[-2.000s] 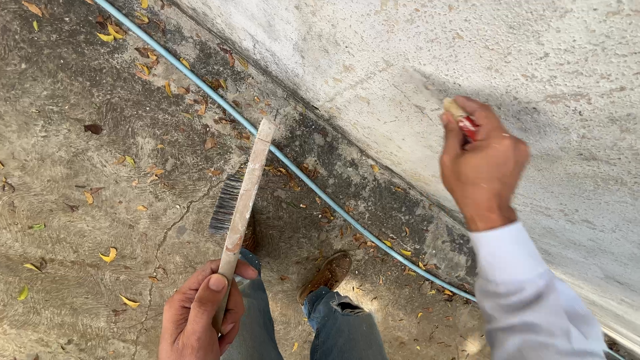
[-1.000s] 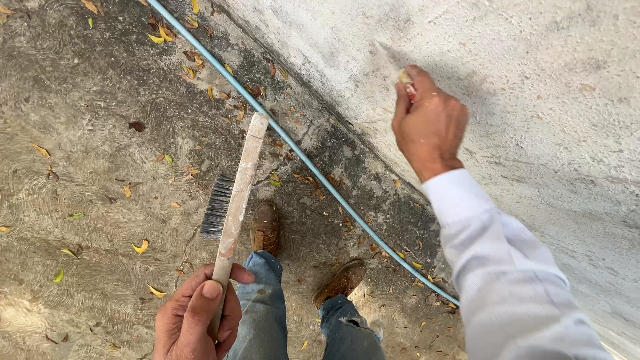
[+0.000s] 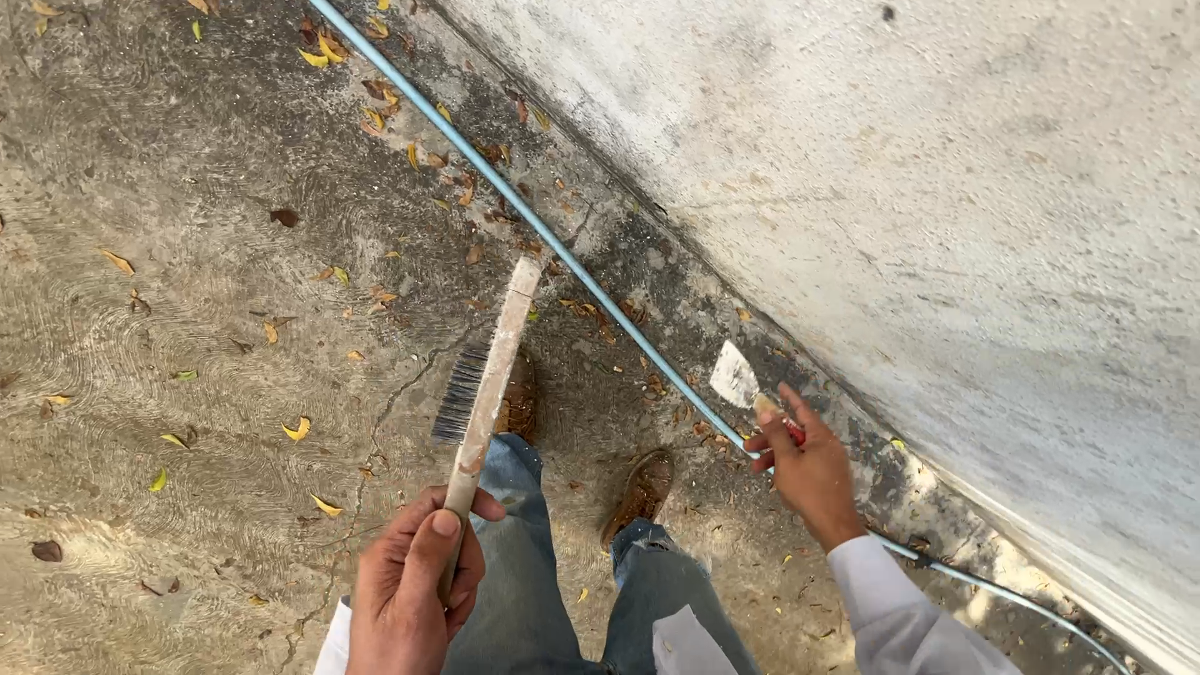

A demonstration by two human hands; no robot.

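My left hand (image 3: pixel 417 572) grips the lower end of a long-handled brush (image 3: pixel 492 375), whose worn, paint-marked wooden back points up and whose dark bristles face left. At the right, my right hand (image 3: pixel 806 459) holds a small putty knife (image 3: pixel 736 377) by its red and pale handle. Its blade is coated with whitish residue and points up and left, above the floor near the blue hose. The blade appears apart from the wall. My fingers partly hide the handle.
A rough whitish wall (image 3: pixel 891 206) rises at the right. Along its foot a light blue hose (image 3: pixel 525 211) runs diagonally over the stained concrete floor (image 3: pixel 234 356), where dry leaves lie scattered. My brown shoes (image 3: pixel 642 492) stand below me.
My right hand has come down from the wall with the putty knife, whose blade now shows clearly over the floor. My left hand still holds the brush in much the same pose.
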